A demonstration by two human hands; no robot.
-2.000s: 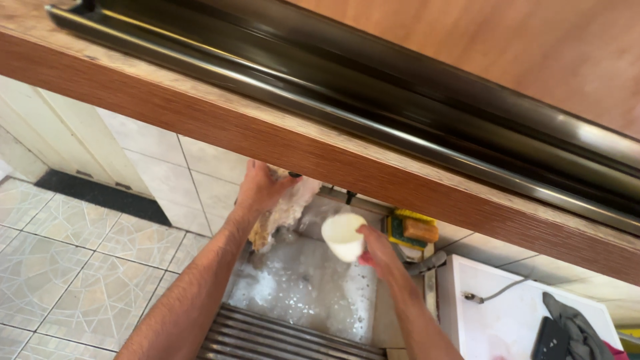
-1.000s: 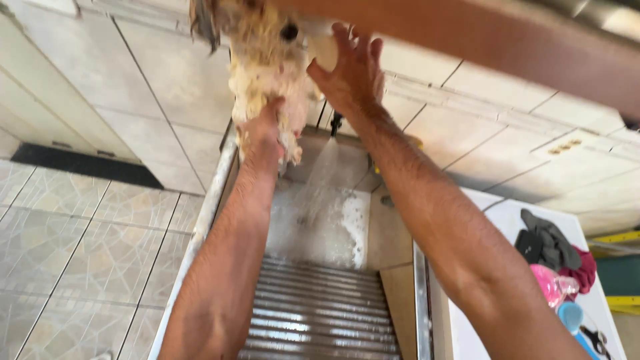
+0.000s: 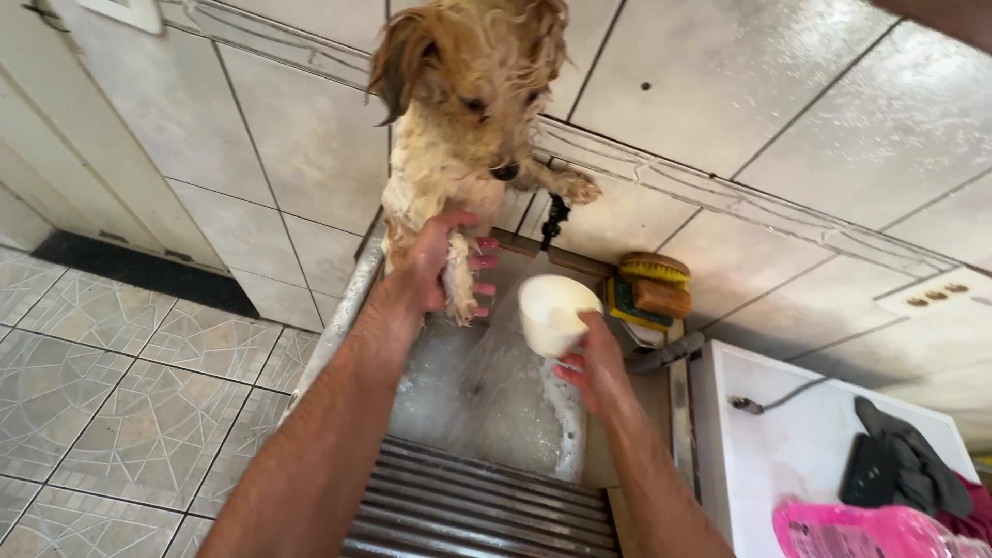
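A wet, tan curly-haired dog (image 3: 446, 167) is upright against the tiled wall at the left back of a laundry sink (image 3: 484, 508). My left hand (image 3: 438, 260) is at its lower body, around a wet leg, with the fingers spread behind it. My right hand (image 3: 593, 353) grips a white plastic cup (image 3: 552, 314) by its right side, over the basin. Water runs from a black tap (image 3: 555, 221) just left of the cup. Cloudy, foamy water (image 3: 496, 403) lies in the basin. The dog's hind feet are hidden.
A scrub brush (image 3: 655, 267), a bar of soap (image 3: 660, 298) and a sponge (image 3: 620, 304) sit at the sink's back right corner. On a white surface (image 3: 775, 449) at right lie a black phone-like object (image 3: 868, 469), dark cloth (image 3: 918, 465) and a pink bottle (image 3: 860, 531). Left is tiled floor.
My right hand, spread near the dog a second ago, has come down over the basin and holds the cup. The view has shifted, now showing the dog's head.
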